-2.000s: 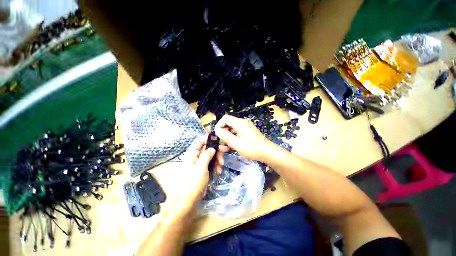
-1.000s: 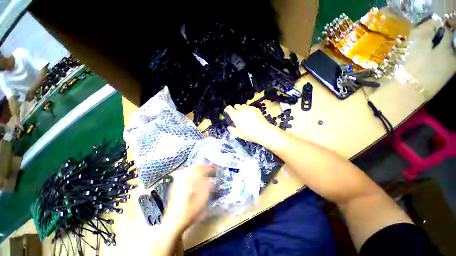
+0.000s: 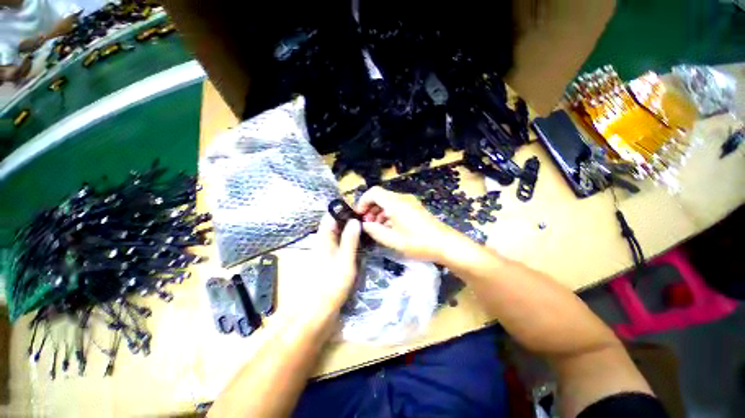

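A black housing (image 3: 341, 211) is held upright between the thumb and fingers of my left hand (image 3: 336, 255), above the bench in front of me. My right hand (image 3: 398, 224) is at the right side of this housing, with its thumb and fingertips pinched together; whether a small part is between them cannot be told. A thin clear bag (image 3: 390, 306) lies crumpled under and in front of my hands. Small black fittings (image 3: 445, 192) lie loose behind my right hand. Several dark housings with some grey faces (image 3: 243, 298) lie to the left of my left forearm.
An open carton (image 3: 564, 49) full of black parts stands at the back. A bubble wrap bag (image 3: 265, 184) lies left of my hands. Black cable leads (image 3: 106, 245) are far left. A smartphone (image 3: 562, 147), keys (image 3: 594, 173) and orange flex strips (image 3: 637, 122) are right. A person's hand (image 3: 61, 28) shows top left.
Since one second ago, my left hand has moved up from over the clear bag and now holds a housing. My right hand has come back from the carton's edge. The grouped housings now number one more.
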